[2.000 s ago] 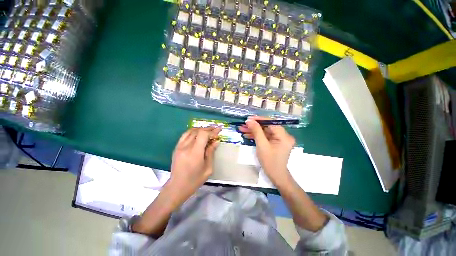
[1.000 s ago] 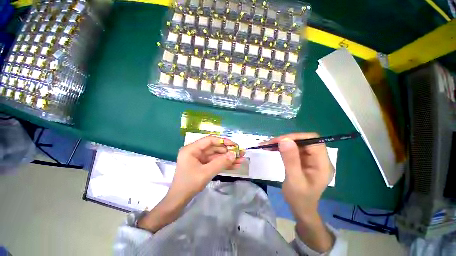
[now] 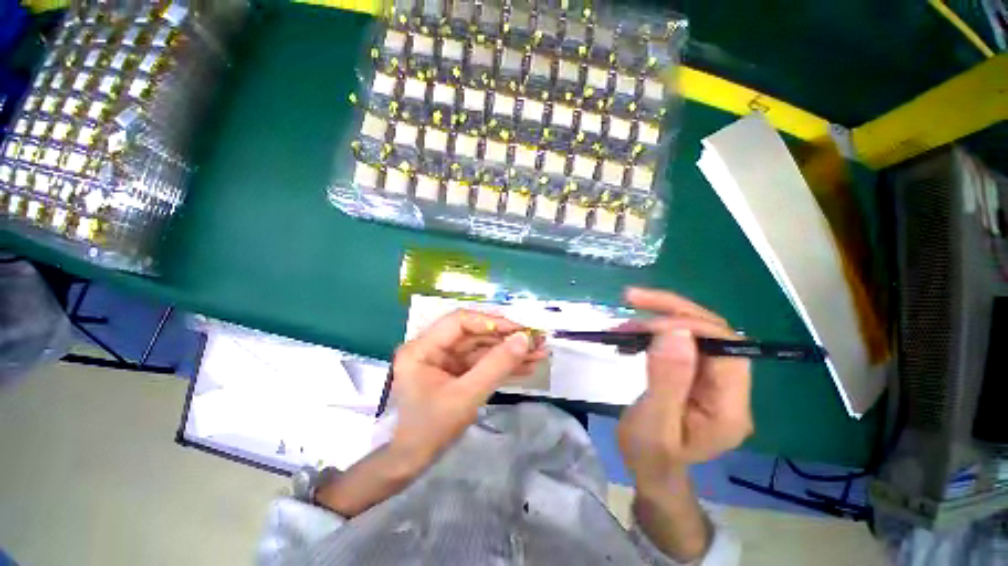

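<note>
My left hand [image 3: 453,359] holds a small electronic module [image 3: 533,335] between thumb and fingertips; the fingers hide most of it. My right hand [image 3: 691,381] holds black tweezers [image 3: 707,346] nearly level, with their tips at the module. Whether a piece is at the tips cannot be told. Below the hands lies a white adhesive sheet [image 3: 602,373] with a grey-beige part. A transparent yellow film piece [image 3: 437,274] lies just beyond it. A clear blister tray [image 3: 497,228] with rows of pale modules lies ahead.
More clear trays of modules [image 3: 83,144] stand at the left. Long white strips [image 3: 779,210] and an amber film [image 3: 846,238] lie slanted at the right. Yellow edging [image 3: 763,105] runs behind. A grey metal box [image 3: 940,332] is at right. An open box of white papers [image 3: 282,387] is below the bench edge.
My left hand has left the adhesive sheet area by the yellow film and holds the module nearer me. My right hand has moved right and lower, and the tweezers now point left at the module.
</note>
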